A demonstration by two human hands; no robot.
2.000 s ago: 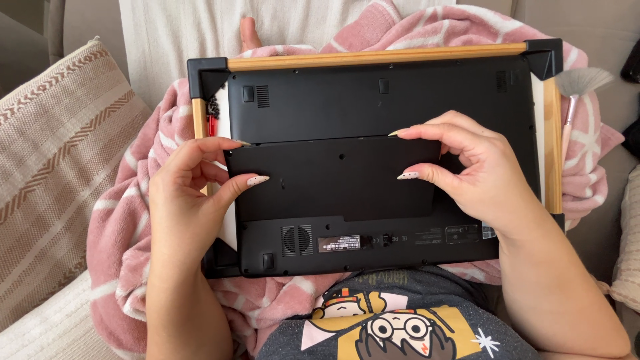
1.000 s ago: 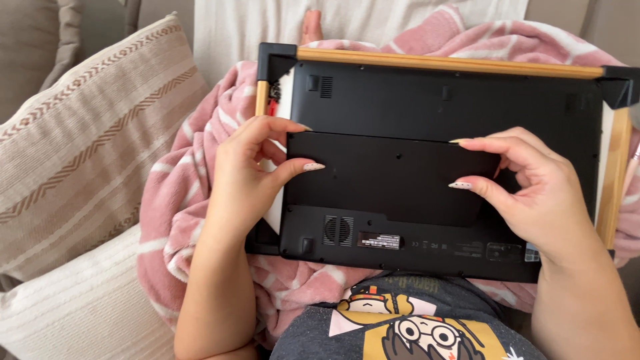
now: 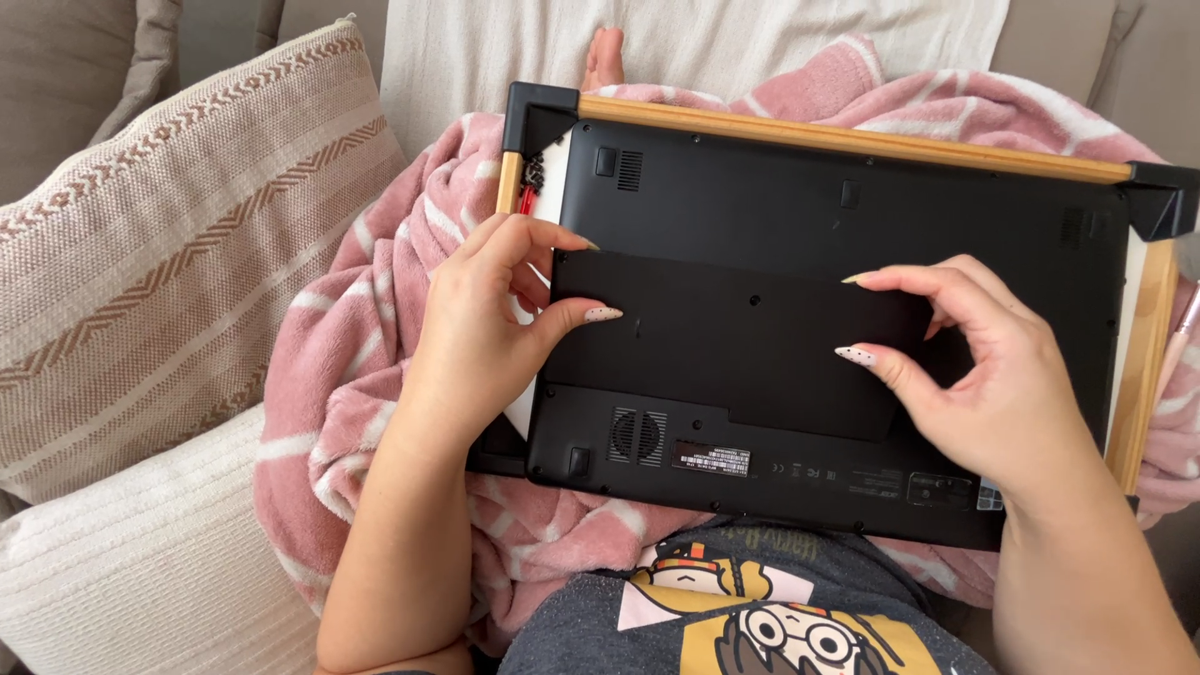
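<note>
A black laptop (image 3: 731,206) lies bottom side up on a wood-edged lap tray (image 3: 844,139) with black corners. A flat black access cover (image 3: 712,347) lies over the middle and left of its underside. At the cover's upper left corner, my left hand (image 3: 497,319) has finger and thumb apart, fingertips touching the cover's edge; whether it grips is unclear. My right hand (image 3: 975,366) is over the cover's right part, index finger and thumb spread, nothing between them. Vents, rubber feet and a label with writing show on the laptop.
Small dark screws (image 3: 532,173) and a red tool (image 3: 527,200) lie at the tray's upper left. A brush handle (image 3: 1179,337) is at the right edge. A pink and white blanket (image 3: 347,375) lies under the tray; cushions (image 3: 197,234) are on the left.
My fingers held the cover's upper edge at both ends earlier; the right fingers are now spread over it. The view has shifted.
</note>
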